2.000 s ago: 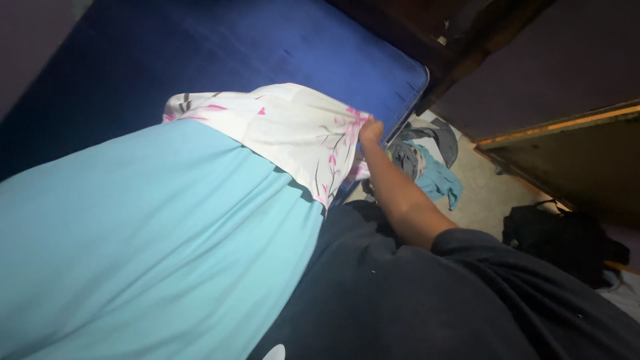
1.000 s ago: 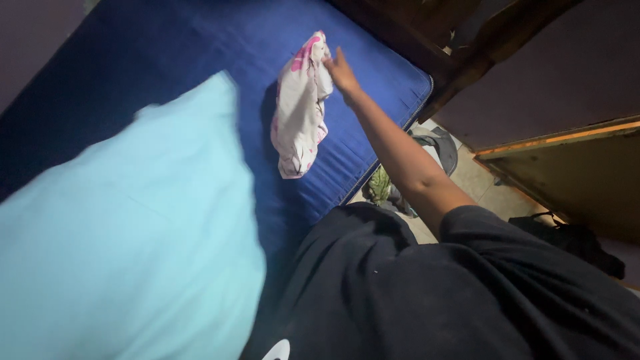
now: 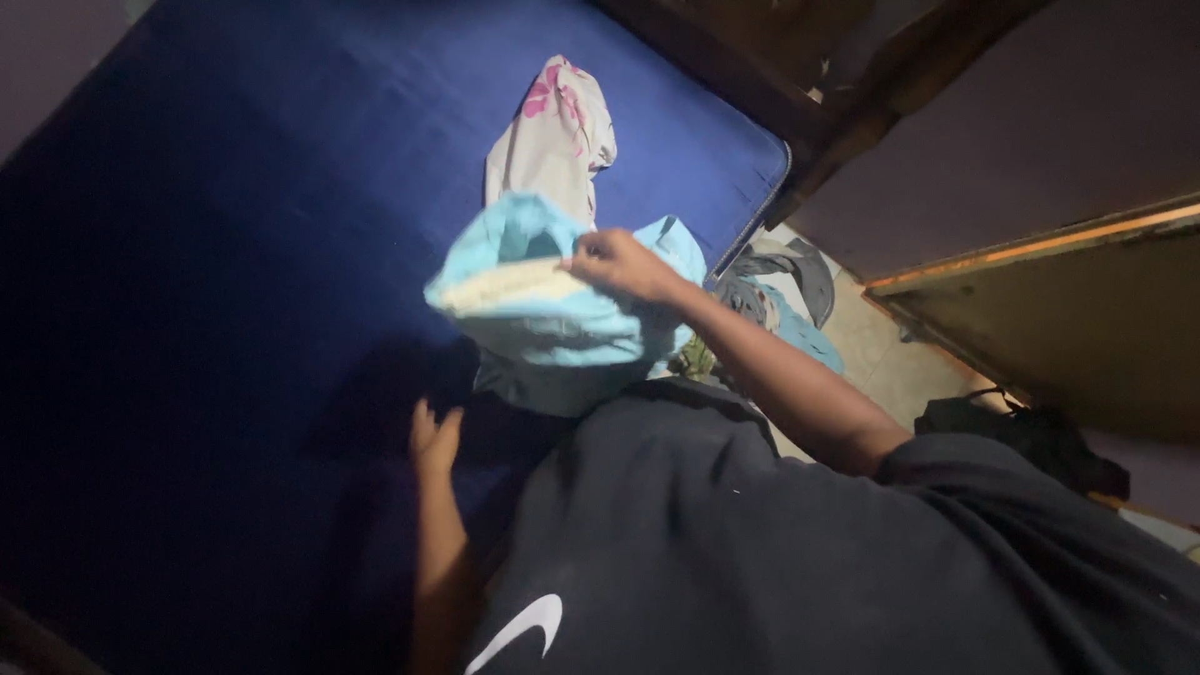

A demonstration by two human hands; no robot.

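My right hand (image 3: 619,267) grips the light blue pillow cover (image 3: 581,323), which hangs bunched over the mattress with a pale yellow part showing. My left hand (image 3: 436,441) is lower left of the cloth, its fingers apart and holding nothing. Just beyond the blue cloth, a crumpled white cloth with pink flowers (image 3: 548,141) lies on the dark blue mattress (image 3: 375,141). Motion blurs the blue cloth, so its exact shape cannot be told.
A zipper edges the mattress at its right corner, beside a dark wooden bed frame (image 3: 750,84). Several clothes (image 3: 797,328) lie heaped on the tiled floor (image 3: 872,347). A black bag-like item (image 3: 1022,441) rests near a wooden panel (image 3: 1059,319) at the right.
The light blue cloth, spread wide at the left before, is now bunched in my right hand. That hand has let go of the flowered cloth. My left hand has come into sight.
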